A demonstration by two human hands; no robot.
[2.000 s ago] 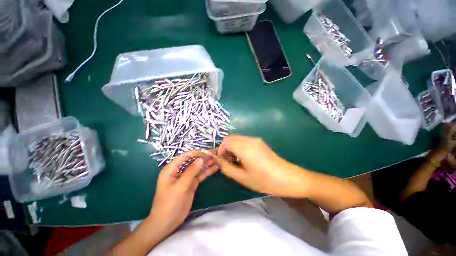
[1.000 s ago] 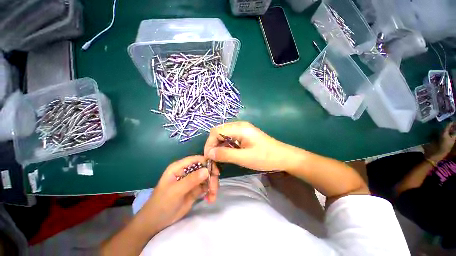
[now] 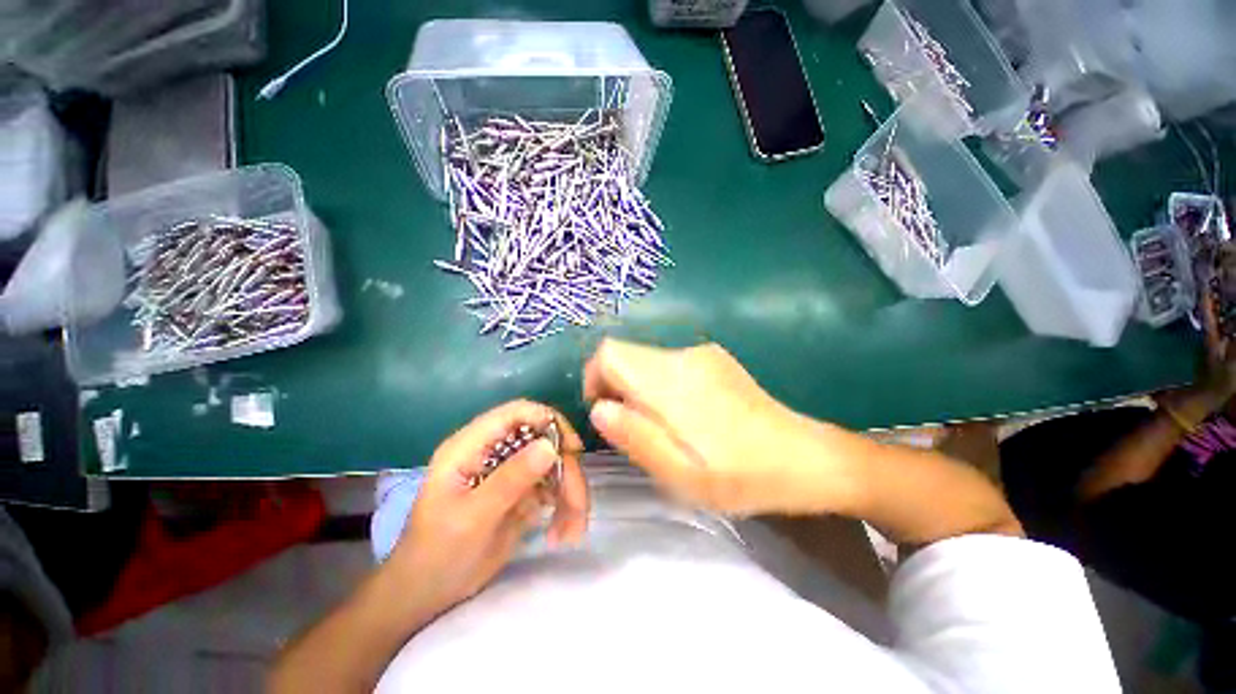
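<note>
A loose pile of silver metal pins (image 3: 556, 231) spills out of a clear plastic tub (image 3: 529, 49) tipped on its side at the centre. My left hand (image 3: 495, 495) is closed around several metal pins (image 3: 512, 445), their ends showing in a row between thumb and fingers. My right hand (image 3: 678, 420) is a little to the right, apart from the left, with curled fingers and blurred. Whether it holds anything cannot be seen. A clear tub of browner pins (image 3: 224, 285) lies at the left.
A smartphone (image 3: 773, 84) lies right of the tipped tub. Clear boxes with pins (image 3: 905, 203) and an empty clear box (image 3: 1071, 258) are at the right. Stacked plastic boxes (image 3: 129, 34) and a white cable (image 3: 309, 57) are at the top left. Another person's arm (image 3: 1152, 441) is at the right edge.
The view has shifted, so the pile and tubs sit higher in it. My right hand has moved away from my left hand after touching it. The pins seen in my right hand earlier no longer show.
</note>
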